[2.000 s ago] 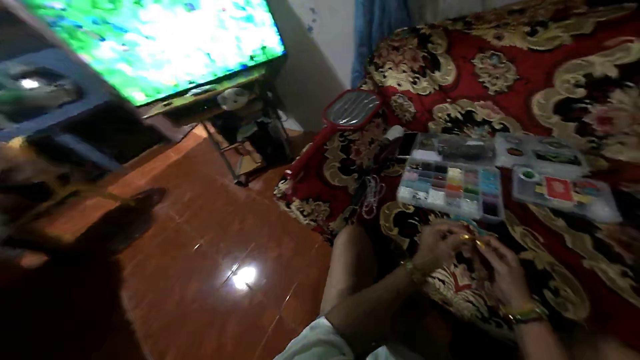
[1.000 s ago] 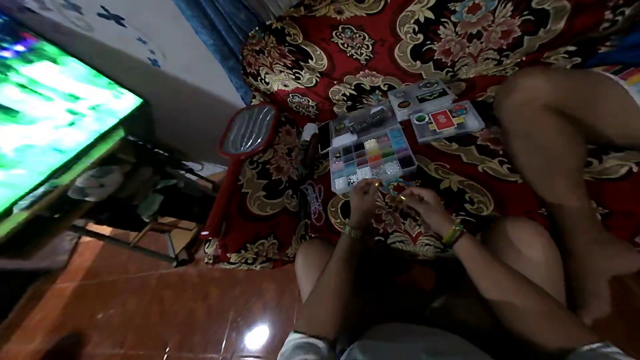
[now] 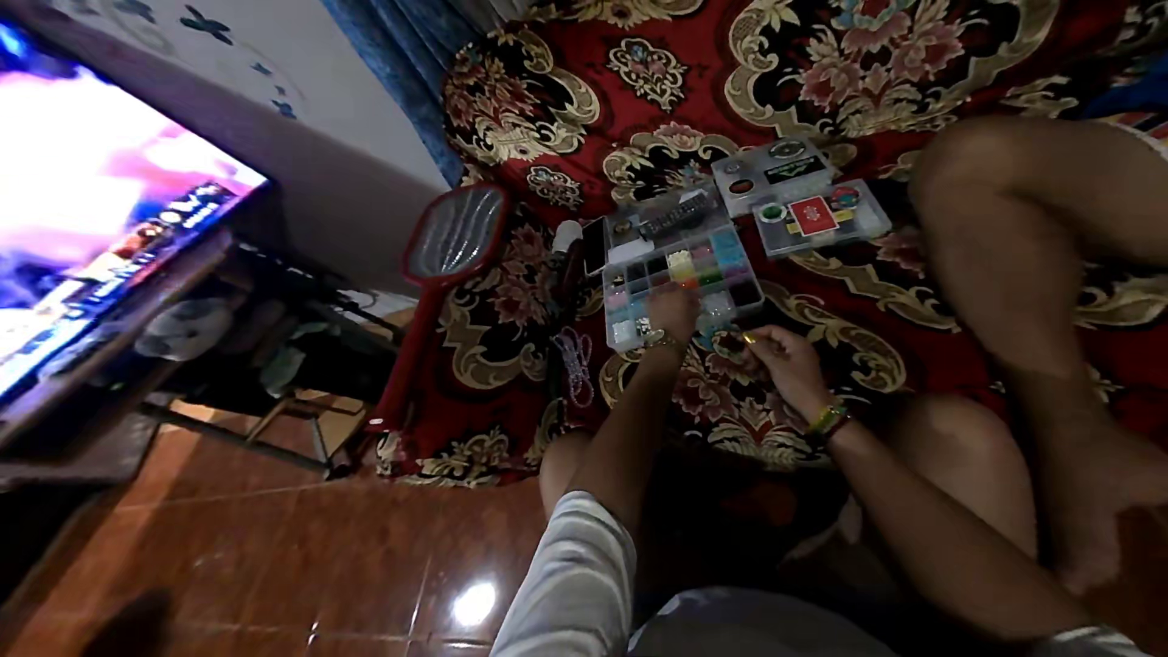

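Note:
A clear plastic compartment box [image 3: 616, 319] filled with beads of many colours lies on the patterned sofa cover, its lid folded back. My left hand [image 3: 673, 310] reaches into the middle compartments; its fingertips are hidden, so what they touch cannot be told. To the right, just off the box's near corner, my right hand [image 3: 780, 358] pinches something small and thin, with a yellow glint at the fingertips. A small light-blue item shows between the hands, too small to name. Two more clear plastic cases [image 3: 821, 222] [image 3: 771, 173] lie behind, the nearer one with a red card on it.
A red electric swatter [image 3: 456, 235] lies left of the box, near a dark bottle with a white cap [image 3: 568, 235] and a loop of pinkish cord [image 3: 577, 365]. Another person's bare leg [image 3: 995, 219] is at the right. A lit television [image 3: 100, 201] stands at the left.
My left hand has left its place beside my right hand and moved forward over the bead compartments. My right hand stays near the box's near edge. The view has swung right since the first frame.

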